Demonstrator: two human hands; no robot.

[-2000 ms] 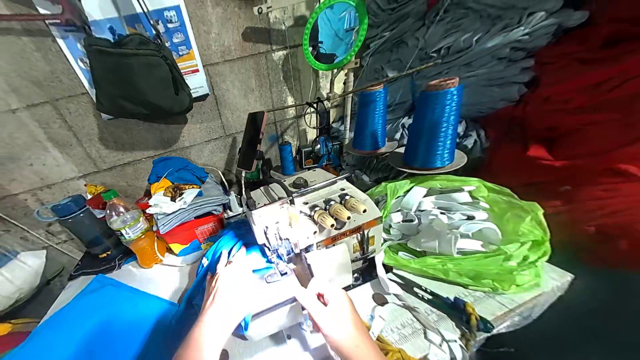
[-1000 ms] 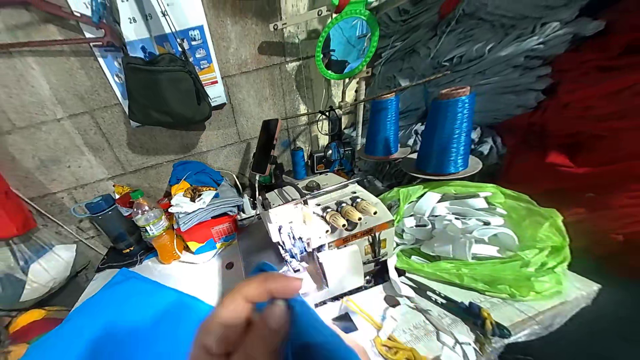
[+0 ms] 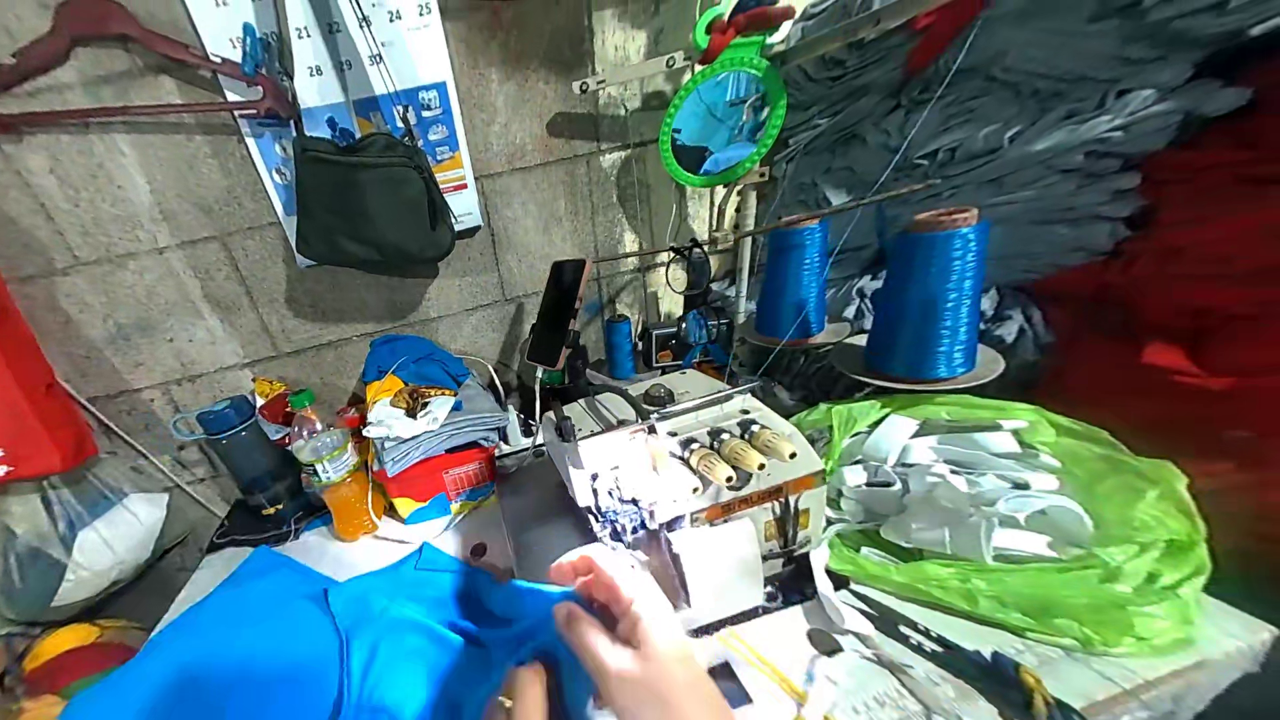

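Blue fabric (image 3: 400, 630) with a seam across it spreads over the lower left and centre of the table. My right hand (image 3: 630, 640) pinches its right edge, just in front of the white overlock sewing machine (image 3: 700, 460). Lower down, my left hand (image 3: 525, 690) is mostly covered by the fabric; a ring and part of a finger show, and its grip is hidden. The machine's needle area is brightly lit, and the fabric's edge lies a little below it. Cream tension knobs (image 3: 740, 450) line the machine's front.
A green plastic bag (image 3: 1140, 520) of white strips lies right of the machine. Blue thread cones (image 3: 925, 300) stand behind. Left are a bottle of orange liquid (image 3: 350, 500), a dark jug (image 3: 250, 460) and folded cloths (image 3: 440, 430). A phone (image 3: 558, 313) stands upright behind the machine.
Two seconds ago both hands were at the machine's needle area; now they are in front of it with the fabric. More of the blue fabric shows in front of the machine than one second ago.
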